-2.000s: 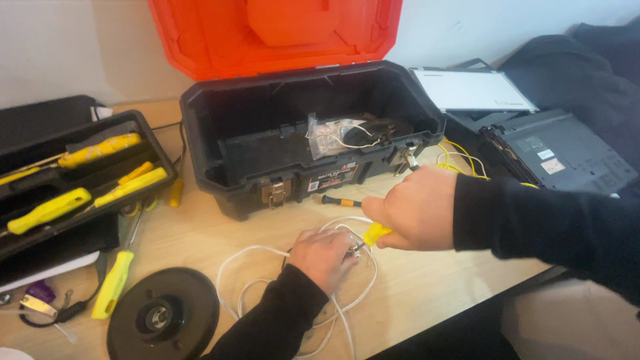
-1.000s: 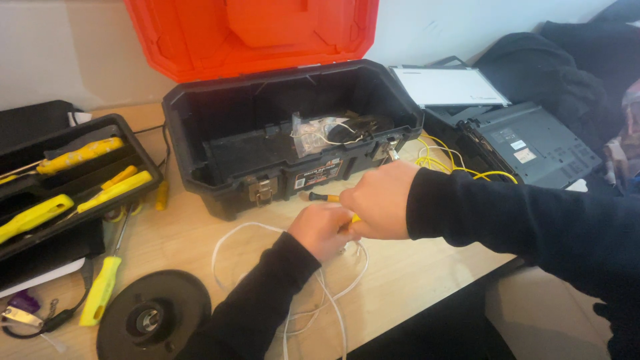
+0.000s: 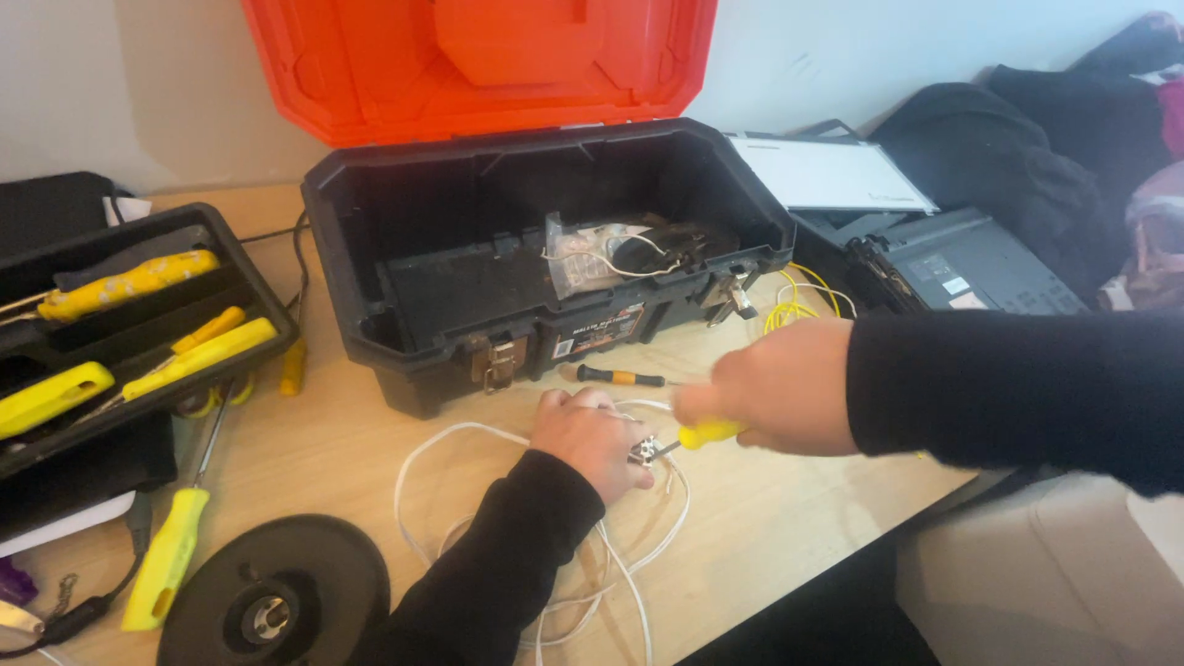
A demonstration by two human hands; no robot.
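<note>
My left hand (image 3: 594,446) rests on the wooden table and grips a small metal-and-white part (image 3: 643,450), too small to name for certain. A white cable (image 3: 622,564) lies in loose loops under and around that hand. In my right hand (image 3: 782,393), slightly blurred, is a screwdriver with a yellow handle (image 3: 708,434); its shaft points left and its tip meets the small part. A small screwdriver with a black and orange handle (image 3: 620,376) lies just beyond both hands.
Behind the hands stands a black toolbox (image 3: 388,370) with its orange lid (image 3: 518,83) up. A tool tray (image 3: 277,314), a yellow screwdriver (image 3: 166,560) and a black disc (image 3: 277,592) are at left. Yellow cable (image 3: 788,310) and a dark laptop (image 3: 980,264) lie at right.
My right hand has drawn back to the right from my left hand since one second ago, so the yellow screwdriver's shaft and the small part show again.
</note>
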